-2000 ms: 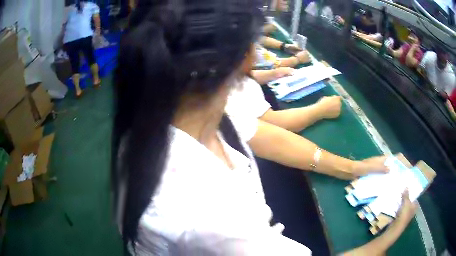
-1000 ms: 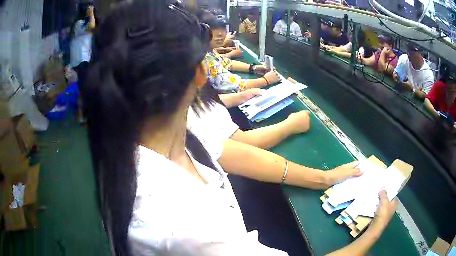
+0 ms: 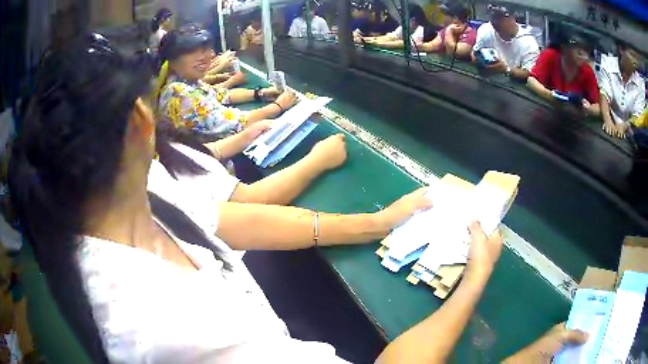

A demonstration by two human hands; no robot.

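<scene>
My left hand (image 3: 558,344) is at the bottom right, cut by the lower edge. Its fingers hold the left side of a small stack of flat white and pale blue box blanks (image 3: 594,320) with tan-brown end flaps. The stack is fanned, its flaps pointing up and away, and its lower and right parts leave the picture. My right hand is not in view.
A neighbour in white (image 3: 177,298) sits close on my left, both hands on another fanned stack (image 3: 447,227) over the green bench (image 3: 369,277). Another stack (image 3: 288,135) lies farther along. More people sit beyond the dark central belt (image 3: 455,106). Pale posts (image 3: 268,35) stand ahead.
The view has swung right, so the neighbour and their stack sit farther left. My left hand has come into view, and more of its stack shows; only a corner showed a second ago.
</scene>
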